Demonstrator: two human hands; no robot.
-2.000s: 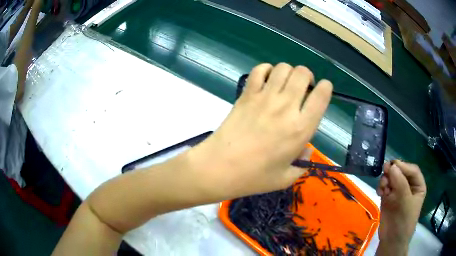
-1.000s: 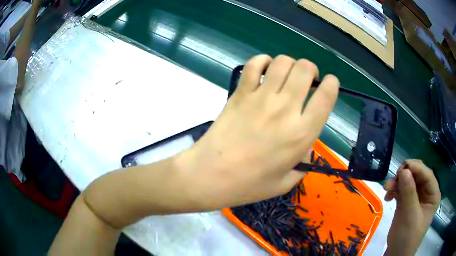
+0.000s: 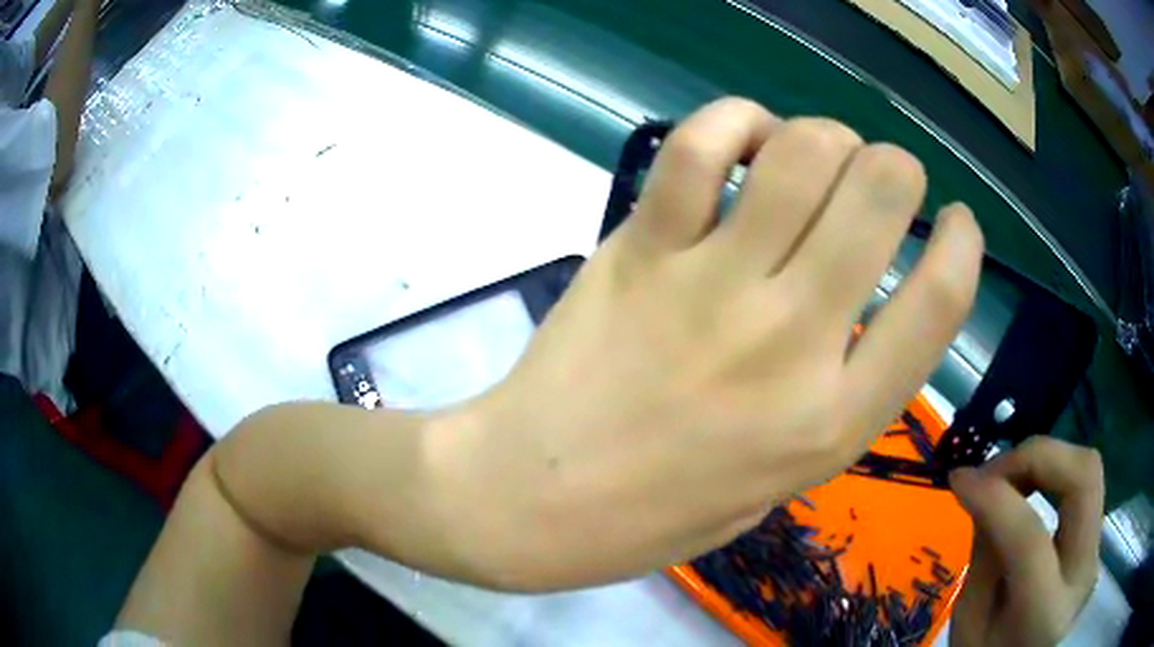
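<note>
My left hand (image 3: 709, 367) is raised in the middle, gripping a black phone middle frame (image 3: 1031, 360) over its long sides and hiding much of it. The frame's end with small holes points right. My right hand (image 3: 1031, 518) is at the frame's near right corner, thumb and fingertips pinched together against its edge. Any part between those fingertips is too small to tell. The orange parts tray (image 3: 873, 531) lies below, holding a loose heap of black slivers (image 3: 810, 588). A second black frame (image 3: 443, 310) lies on the white table, partly behind my left wrist.
The white table (image 3: 316, 190) runs to the upper left. The shiny green conveyor belt (image 3: 570, 63) passes beyond it. Cardboard with white sheets (image 3: 981, 76) lies at the top right. Another person's pale sleeve (image 3: 25, 228) and a red stool (image 3: 127, 461) are at the left.
My left hand and the held frame look larger and nearer, shifted right. The frame has tilted. My right hand, earlier just beside the frame, now touches its corner. The view has shifted.
</note>
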